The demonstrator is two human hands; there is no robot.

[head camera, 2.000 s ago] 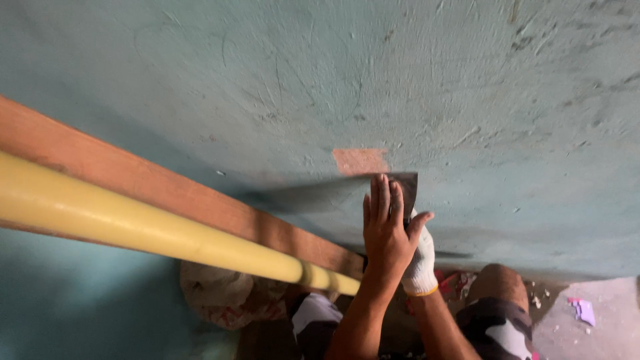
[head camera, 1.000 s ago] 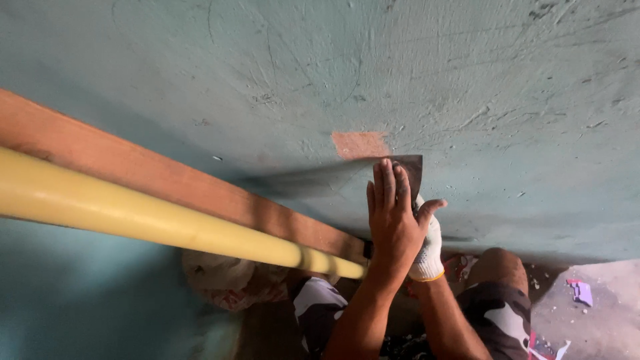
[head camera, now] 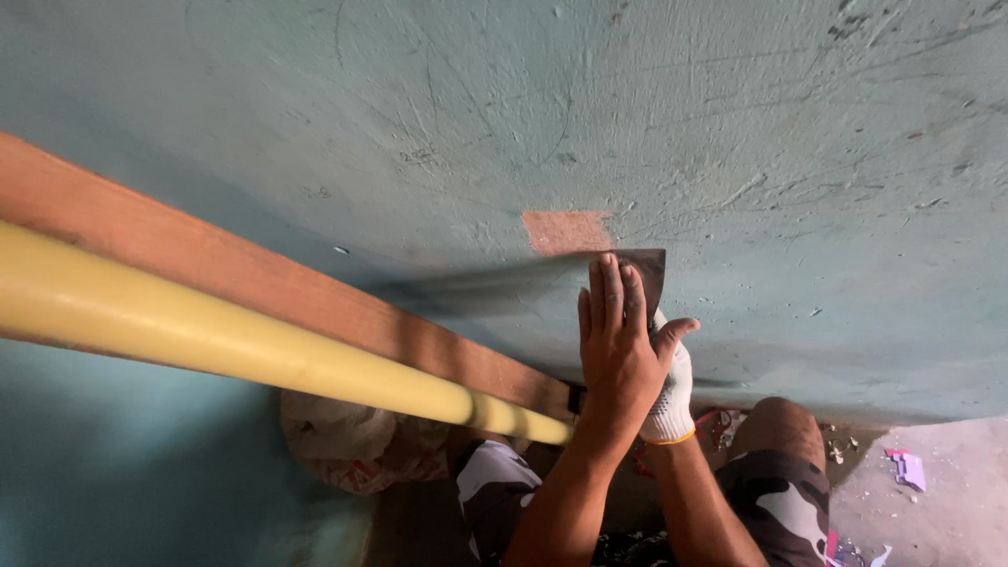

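Observation:
A wide metal scraper blade lies against the painted blue-green wall, its top edge at the lower right of a bare reddish patch. My right hand, in a white knitted glove with a yellow cuff edge, is wrapped round the scraper's handle, which is mostly hidden. Over it, my bare left hand presses its fingers flat on the blade, thumb spread to the right.
A yellow pipe and an orange-brown board slant down from the left. Below the pipe sits a whitish sack. Paint chips and a purple plastic piece lie on the floor at right, beside my knee.
Both hands and the scraper have kept nearly the same place just under the reddish patch. The view has shifted slightly.

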